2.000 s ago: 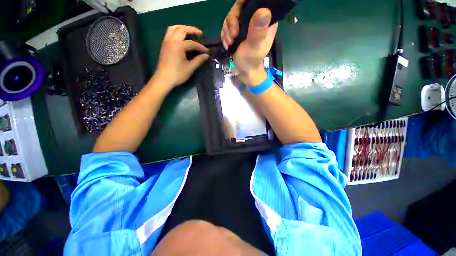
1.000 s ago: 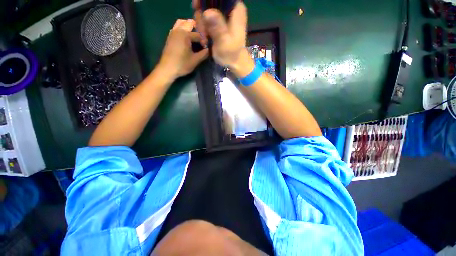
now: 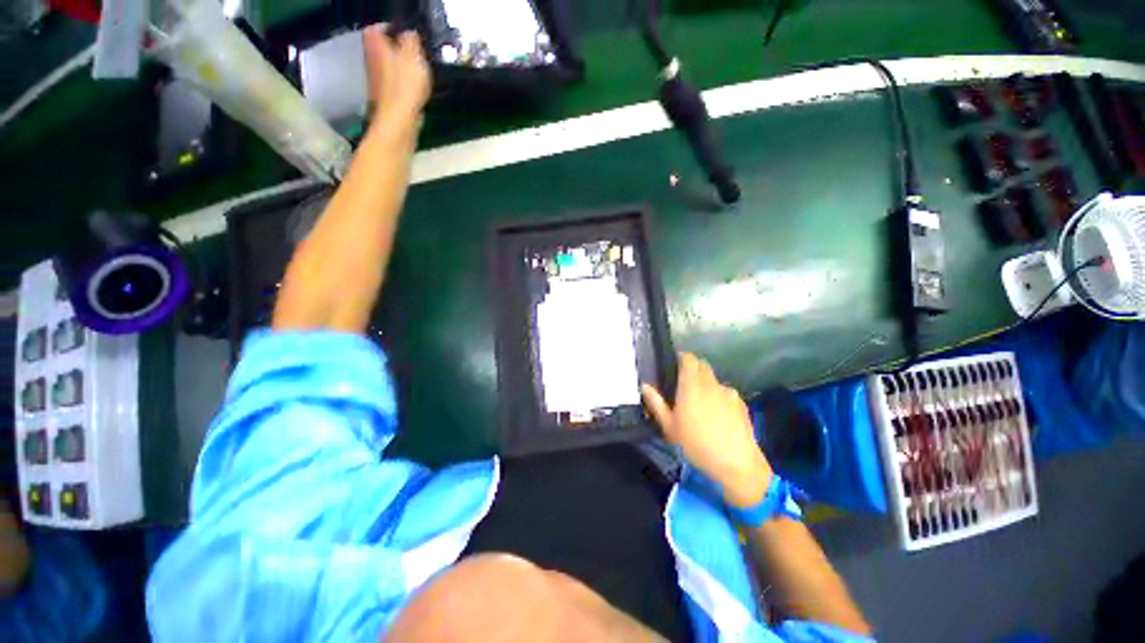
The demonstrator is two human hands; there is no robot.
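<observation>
The open device unit (image 3: 586, 339), with a bright silvery plate and a green patch on its top board, lies in a black foam fixture tray (image 3: 512, 377) in front of me. My right hand (image 3: 709, 427) is at the tray's lower right, thumb over the rim and fingers along the outer side. My left hand (image 3: 398, 75) is stretched far forward over the conveyor, at the left edge of another black tray (image 3: 563, 50) with a device; its fingertips are blurred and its grip is unclear. The black electric screwdriver (image 3: 694, 119) hangs beyond the near tray, held by neither hand.
My left forearm partly covers the parts tray (image 3: 258, 239). A purple-ringed cylinder (image 3: 126, 289) and white compartment tray (image 3: 78, 402) are at left. A pale tube-like object (image 3: 251, 94) slants over the conveyor. A slim black box (image 3: 924, 258) and white fan (image 3: 1115, 258) are at right.
The screwdriver has left my right hand and hangs free. My right hand has come down to the near tray's lower right edge. My left hand has reached forward over the conveyor. The view has shifted forward.
</observation>
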